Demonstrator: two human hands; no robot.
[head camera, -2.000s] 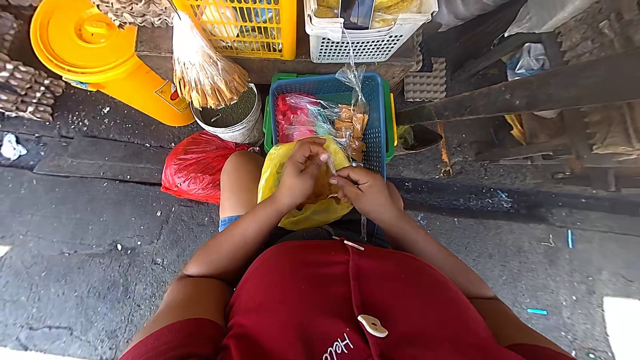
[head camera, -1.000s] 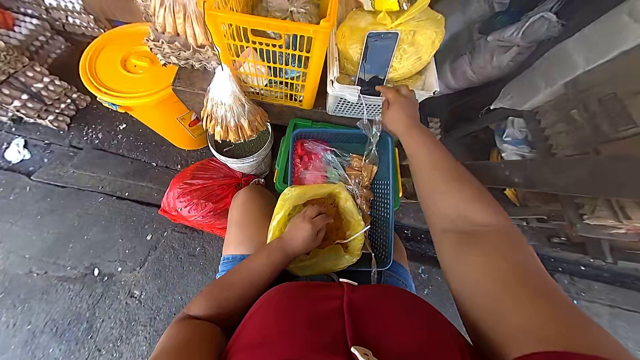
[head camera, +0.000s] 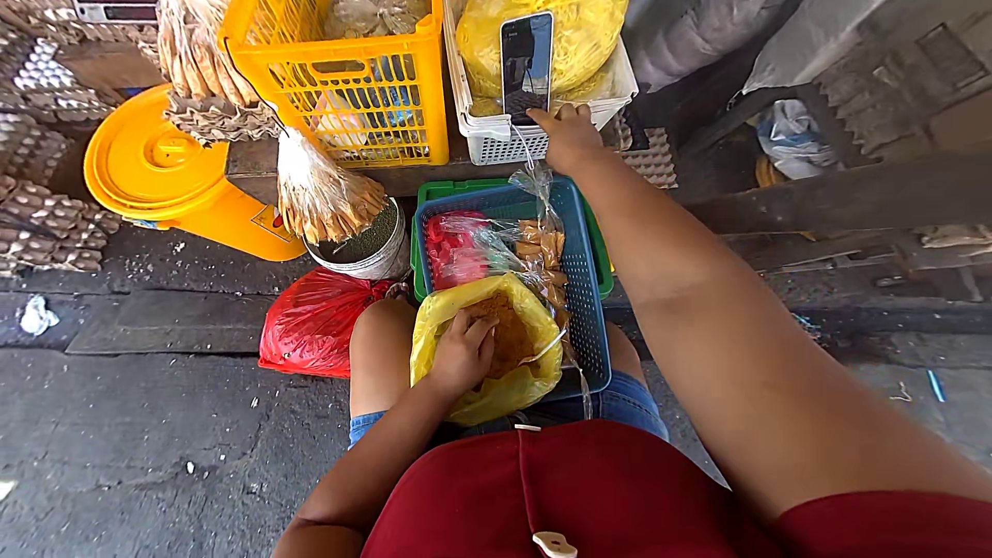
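My left hand (head camera: 463, 349) rests inside a yellow plastic bag (head camera: 434, 310) of orange-brown powder (head camera: 508, 329) on my lap; its fingers are bent, and whether they hold anything is unclear. A white handle (head camera: 545, 347) sticks out of the powder. My right hand (head camera: 570, 138) reaches forward to the lower edge of a smartphone (head camera: 527, 66), which leans on a yellow bag in a white basket. Beyond the powder bag, a blue plastic basket (head camera: 593, 310) holds a pink bundle (head camera: 457, 248) and small brown-filled clear packets (head camera: 542, 260).
Left of the blue basket stand a bucket of green beans (head camera: 380, 252), a red plastic bag (head camera: 310, 322) and a yellow lidded bin (head camera: 163, 155). A yellow crate (head camera: 341, 77) and the white basket (head camera: 496, 147) stand ahead. Egg trays (head camera: 46, 225) are stacked at far left.
Two seconds ago both my hands were together over the yellow bag. My right hand has since moved forward to the phone, while my left hand has gone down into the bag.
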